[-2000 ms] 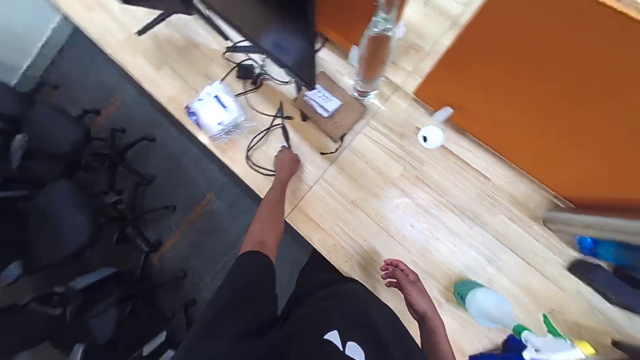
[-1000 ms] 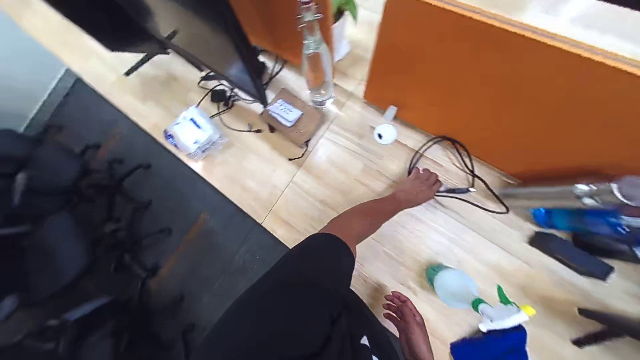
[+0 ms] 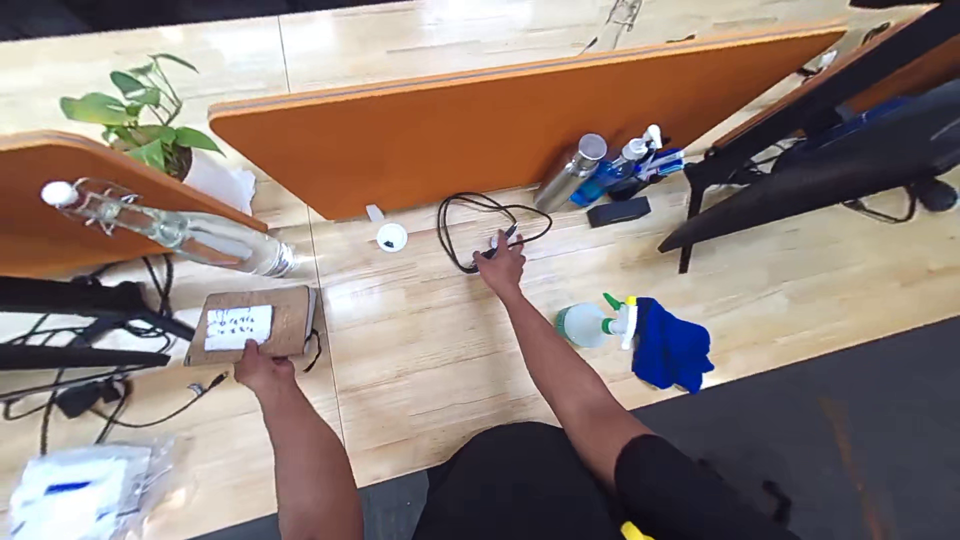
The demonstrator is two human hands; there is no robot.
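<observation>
My left hand [image 3: 262,369] is at the near edge of a brown notebook [image 3: 292,322], with a fingertip on its cover beside a white paper label that bears writing; the fingers under the edge are hidden. The notebook lies closed, its dark cord trailing at the right. Further right, my right hand [image 3: 504,262] has its fingers around the connector part of a looped black cable [image 3: 444,232], which rests on the wooden desk. A small round white object [image 3: 392,237] lies between the two, nearer the cable.
A clear glass bottle [image 3: 217,241] stands behind the notebook. Orange dividers [image 3: 450,135] line the back. A metal flask [image 3: 562,184], a blue pump bottle [image 3: 600,180] and a black case [image 3: 619,212] are back right; a spray bottle [image 3: 585,325] and blue cloth [image 3: 670,349] nearer. Monitor at right [image 3: 817,180].
My left hand first held the black cable near the notebook, then carried it right across the desk. Now it is at the notebook, and my right hand has the cable. The view has turned.
</observation>
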